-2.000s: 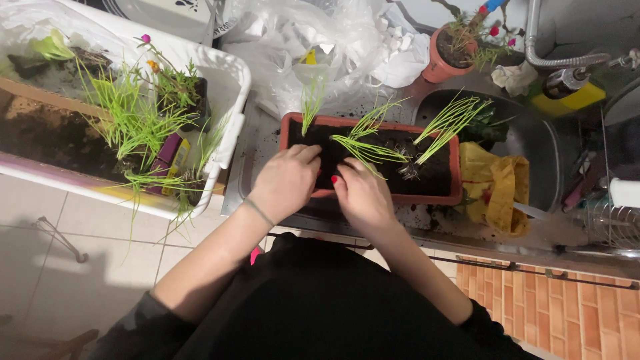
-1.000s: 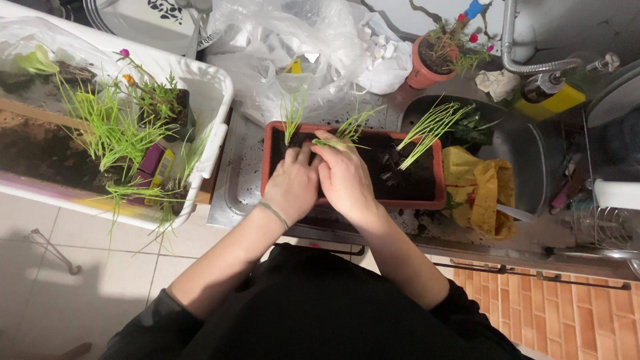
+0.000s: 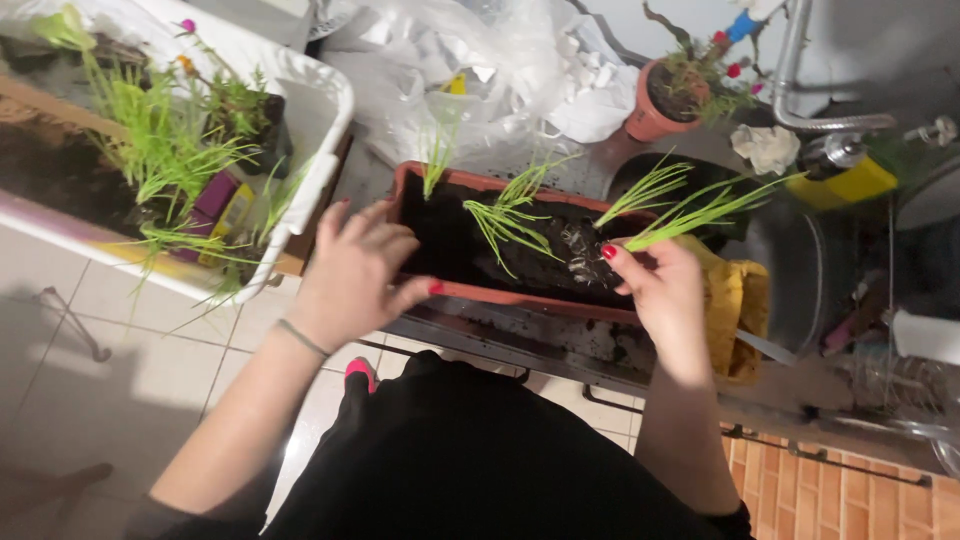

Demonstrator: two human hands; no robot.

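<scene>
A terracotta-coloured rectangular planter (image 3: 517, 296) filled with dark soil stands at the middle of the head view. Green seedlings (image 3: 435, 161) rise near its left end, and another clump (image 3: 506, 217) leans in its middle. Toward the right end, more seedlings (image 3: 645, 191) lie with pale, exposed roots (image 3: 581, 255) on the soil. My right hand (image 3: 660, 285) pinches the base of a green seedling bunch (image 3: 716, 214) between thumb and fingers, over the planter's right end. My left hand (image 3: 360, 274) holds nothing, fingers spread, just off the planter's left end.
Left stands a white plastic tub (image 3: 319, 169) with soil, seedlings and a flowering plant. Behind the planter lie clear plastic bags (image 3: 420, 75). A potted plant (image 3: 649, 105), a sink basin (image 3: 795, 232), a yellow bag (image 3: 742, 300) and a metal hose (image 3: 795, 67) are at the right.
Both hands were together in the planter's soil, left of its middle. My left hand has moved out to the left; my right hand has moved right and taken hold of a seedling bunch.
</scene>
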